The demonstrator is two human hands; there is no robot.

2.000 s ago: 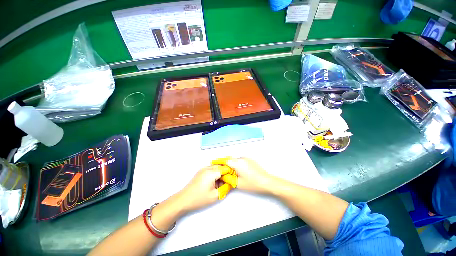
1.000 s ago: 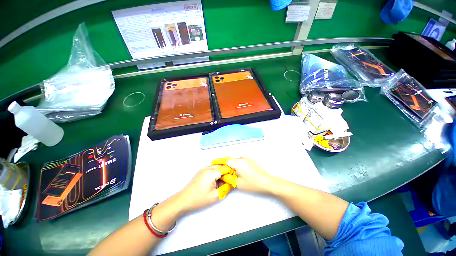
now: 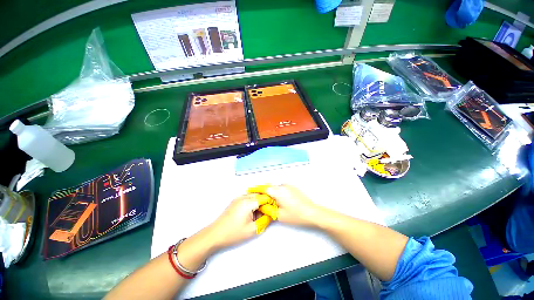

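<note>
My left hand [image 3: 239, 218] and my right hand [image 3: 293, 205] are clasped together over the white work mat [image 3: 199, 199], with yellow finger cots on the interlaced fingertips. No object shows between them. Behind them lies a light-blue squeegee [image 3: 272, 159]. Behind that, the black tablet tray [image 3: 252, 147] holds two tablets with orange-brown backs up, the left tablet [image 3: 216, 123] and the right tablet [image 3: 282, 112]. A stack of printed screen films [image 3: 99, 205] lies at the left, partly beside the mat.
At the left are a squeeze bottle [image 3: 42, 146], clear plastic bags [image 3: 93, 102] and a dish [image 3: 28, 225] cut by the edge. At the right are a small-items dish [image 3: 398, 169], wipes [image 3: 383, 143] and bagged printed films [image 3: 483, 116]. A blue sleeve [image 3: 521, 217] shows at the right edge.
</note>
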